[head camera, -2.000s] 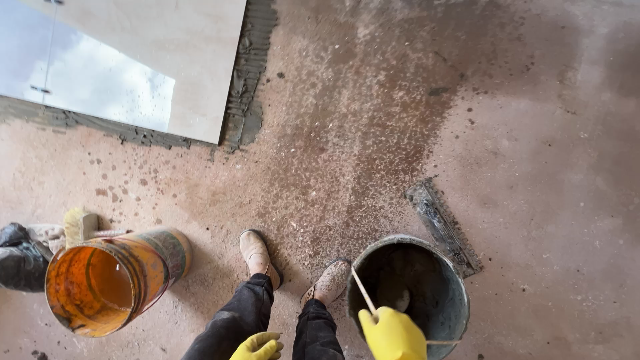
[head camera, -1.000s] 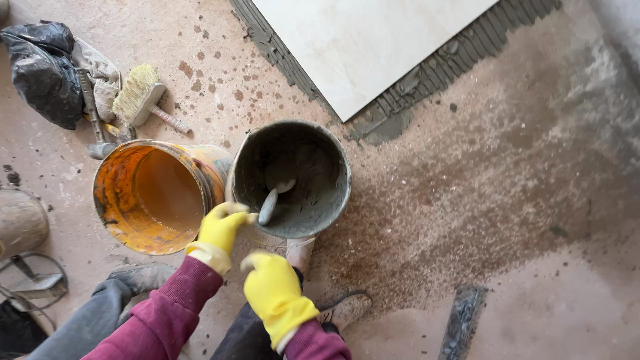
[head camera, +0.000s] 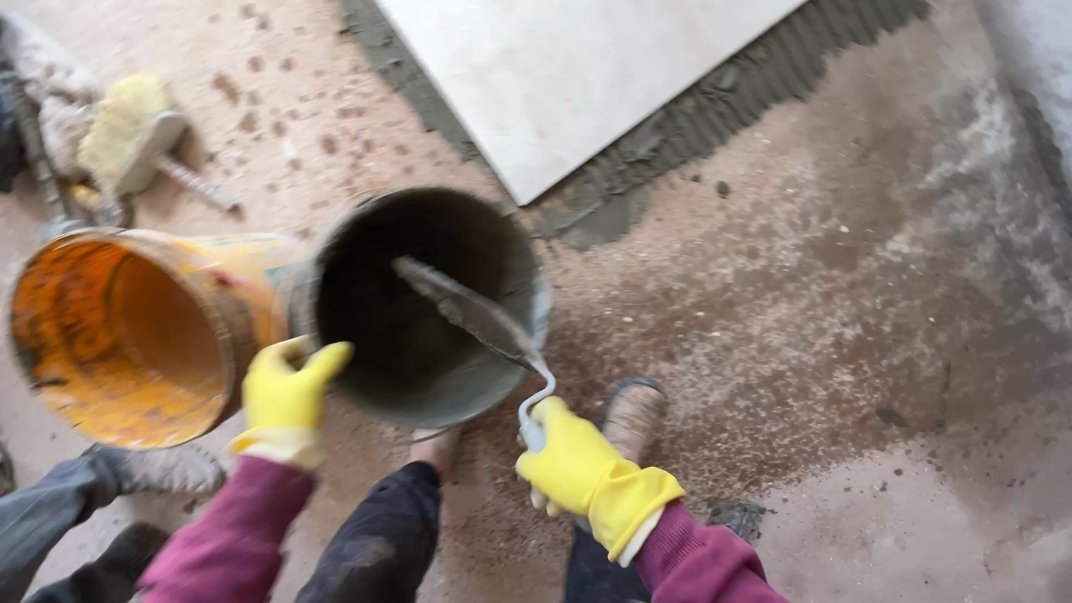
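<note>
My right hand (head camera: 569, 461), in a yellow rubber glove, grips the handle of a trowel (head camera: 473, 311). The mortar-coated blade reaches over the mouth of a dark bucket (head camera: 536, 335) with grey mortar inside its wall. At the bucket's left rim is my left hand (head camera: 289, 389), gloved too, its thumb and fingers curled near the edge; the blur hides how firmly it touches the rim. An orange bucket (head camera: 226, 335) holding cloudy liquid stands just left of the dark one.
A large pale tile (head camera: 578, 75) lies on ridged grey adhesive (head camera: 712, 109) ahead. A block brush (head camera: 138, 138) rests at the upper left, near cloths and tools. Another person's shoe (head camera: 167, 469) and legs are at the lower left. A tool (head camera: 737, 515) lies partly hidden beside my right sleeve.
My right hand has taken hold of the trowel, which lay in the dark bucket a second ago. The dark bucket stands beside the orange one, whereas it stood apart two seconds ago.
</note>
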